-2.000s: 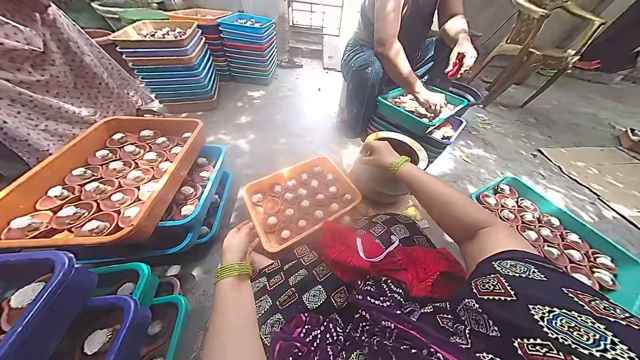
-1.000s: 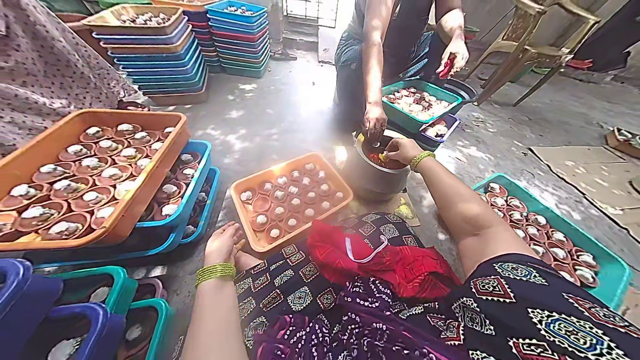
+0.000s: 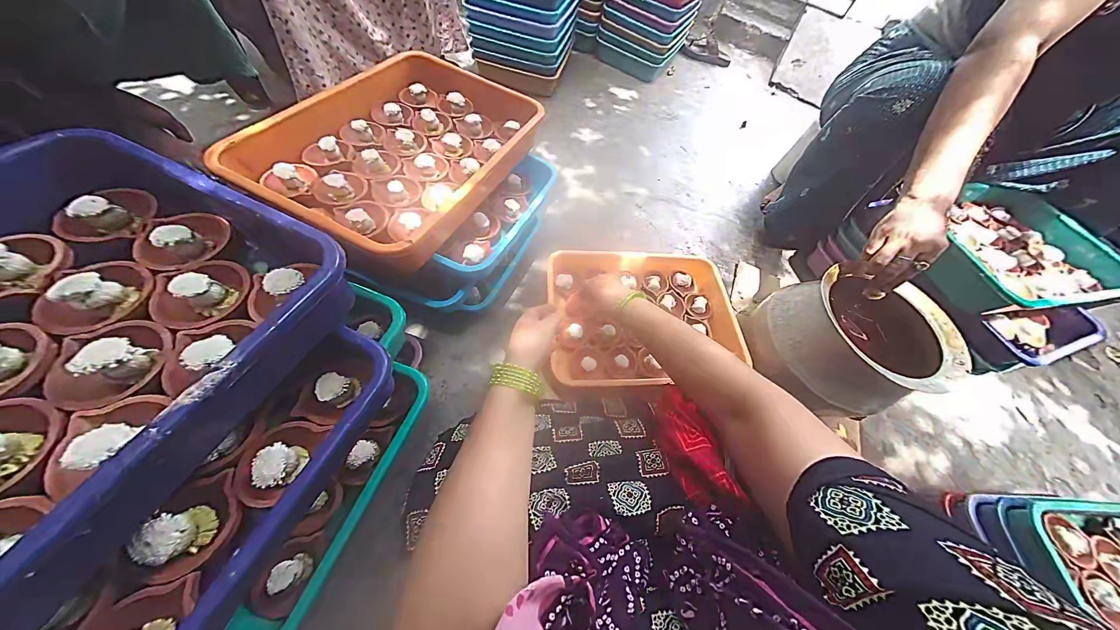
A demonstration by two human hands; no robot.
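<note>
A small orange plastic tray [image 3: 735, 328] of clay cups [image 3: 621, 360] topped with white lumps lies before my knees. My left hand [image 3: 535, 337] is at its left edge, fingers partly hidden. Over the cups in its upper left part is my right hand [image 3: 599, 297], blurred by glare; whether it holds anything cannot be told. Right of the tray stands a round metal pot [image 3: 792, 341], dark inside, with another person's hand [image 3: 910, 241] at its rim. Red cloth [image 3: 696, 446] lies on my lap.
Stacked blue trays [image 3: 337, 254] of filled cups stand close on the left, with a larger orange tray [image 3: 232, 153] on blue ones behind. A green tray [image 3: 1098, 254] of pale pieces is beyond the pot; more trays [image 3: 1041, 525] are at lower right. Stacked empty trays [image 3: 516, 44] stand at the back.
My right hand has moved left from the pot to the small orange tray. The other person's hand remains at the pot. The view has turned and come closer to the left trays.
</note>
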